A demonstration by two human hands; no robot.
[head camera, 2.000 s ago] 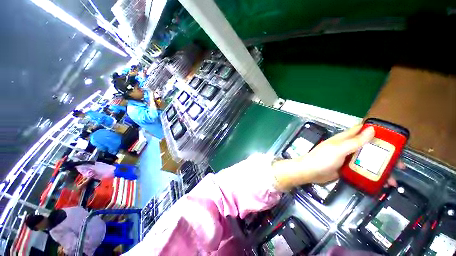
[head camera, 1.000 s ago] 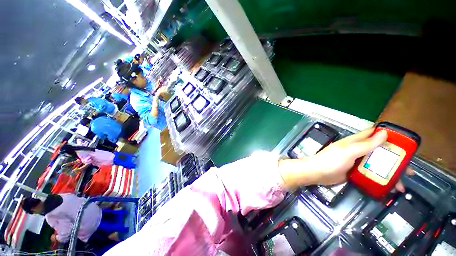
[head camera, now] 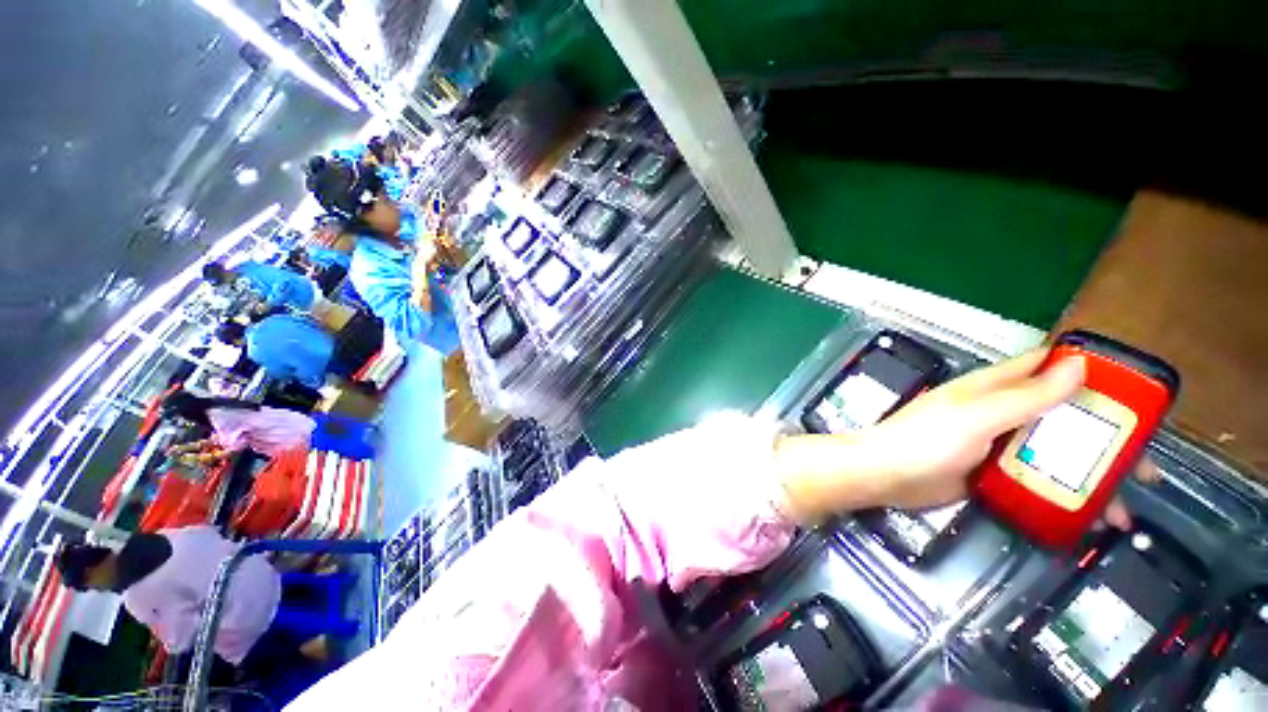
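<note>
My left hand [head camera: 929, 442] reaches in from the lower left in a pink sleeve and holds a closed red flip phone [head camera: 1076, 442]. The thumb lies on its upper edge and fingertips show past its far side. The phone has a black edge and a tan area with a white label. Below it a clear plastic tray [head camera: 911, 622] holds several black handsets [head camera: 800, 659] with pale label areas showing, some partly hidden by my hand and sleeve. My right hand is not in view; only a blurred pink patch shows at the bottom edge.
A tall stack of filled clear trays [head camera: 549, 378] stands on the green bench [head camera: 716, 359] at the left. A pale post [head camera: 695, 132] rises behind. A brown board [head camera: 1182, 313] lies at the right. Coworkers in blue and pink smocks sit along the line at far left.
Since two seconds ago the held phone and my left hand have shifted slightly right in the picture, along with the background. The grip looks the same.
</note>
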